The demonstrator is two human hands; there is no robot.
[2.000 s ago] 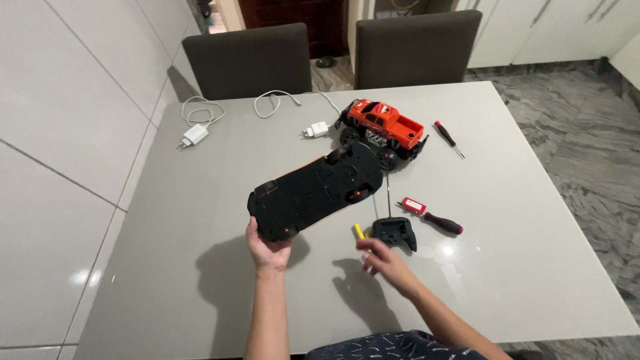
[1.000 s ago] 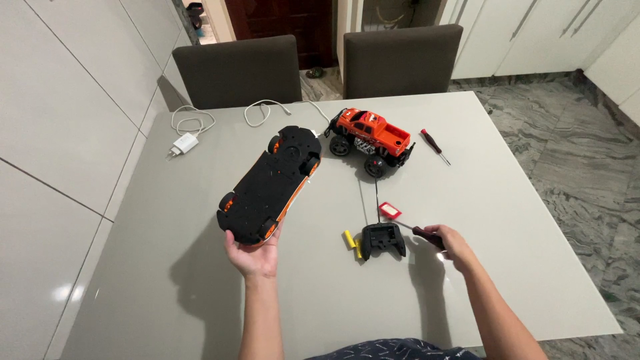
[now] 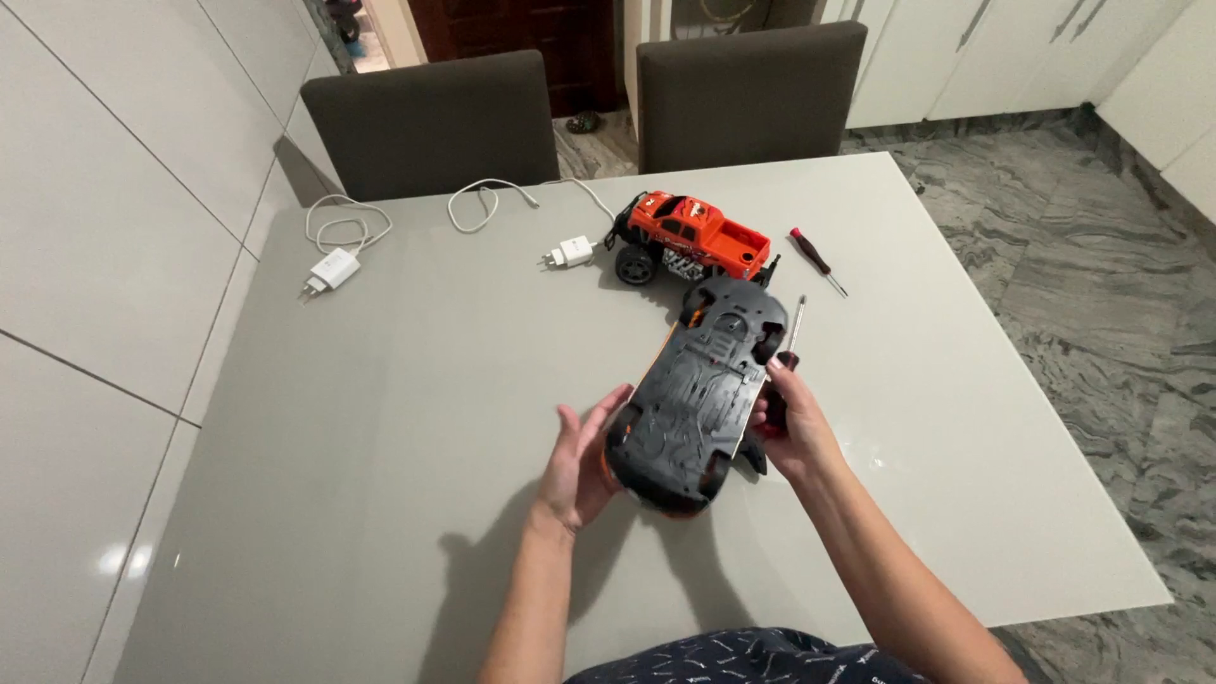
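Observation:
A toy car (image 3: 698,399) is held bottom up above the table, its black underside facing me and orange body edges showing. My left hand (image 3: 579,465) supports its lower left side, thumb raised. In my right hand (image 3: 796,418) is a screwdriver (image 3: 781,394), shaft pointing away from me; the same hand is at the car's right edge. Behind the car stands an orange toy pickup truck (image 3: 698,233) with large black wheels. Part of the black remote control (image 3: 753,456) shows below the car; the rest is hidden. A smaller screwdriver (image 3: 817,261) lies right of the truck.
Two white chargers, one at the left (image 3: 332,271) and one near the truck (image 3: 570,252), lie with white cables on the glossy table (image 3: 361,427). Two dark chairs (image 3: 432,123) (image 3: 750,100) stand at the far edge. A tiled wall (image 3: 85,285) borders the left side.
The toy car has moved right, now in front of the truck and over the remote control. My right hand has brought the screwdriver up to the car's edge; two seconds ago that screwdriver lay on the table.

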